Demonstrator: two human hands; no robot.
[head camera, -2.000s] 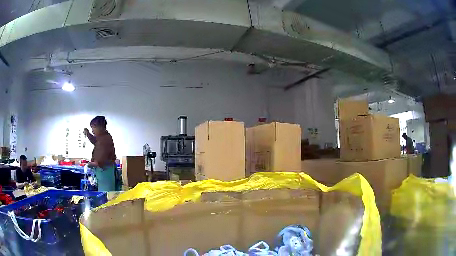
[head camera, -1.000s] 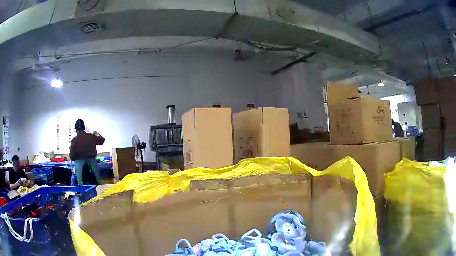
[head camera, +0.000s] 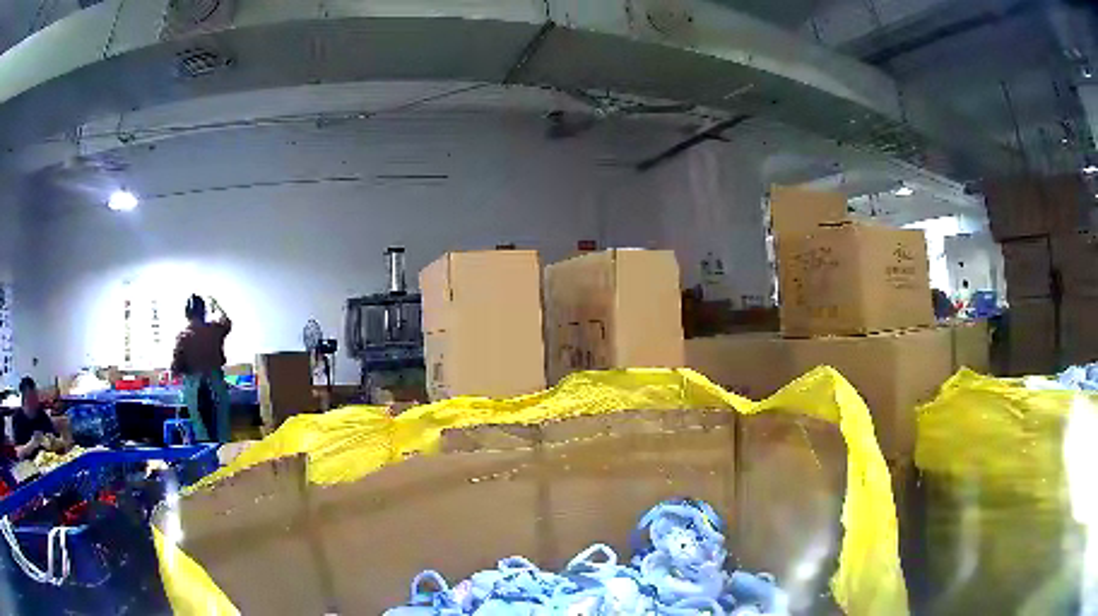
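A large open carton (head camera: 626, 481) stands right in front of me, with a yellow woven sack (head camera: 869, 505) folded over its rim. Pale blue plush parts (head camera: 680, 548) with loops lie heaped low inside it, cut off by the lower picture edge. Neither my left hand nor my right hand is in the picture.
A blue crate (head camera: 72, 487) with white rope is at the left. A second yellow sack (head camera: 993, 463) with pale pieces on top is at the right. Tall cartons (head camera: 482, 323) stand behind the front carton. A standing person (head camera: 201, 361) and a seated person are at the left.
The view has tipped down and turned slightly right, so more of the blue heap and the right sack shows. The standing person has turned and moved farther off.
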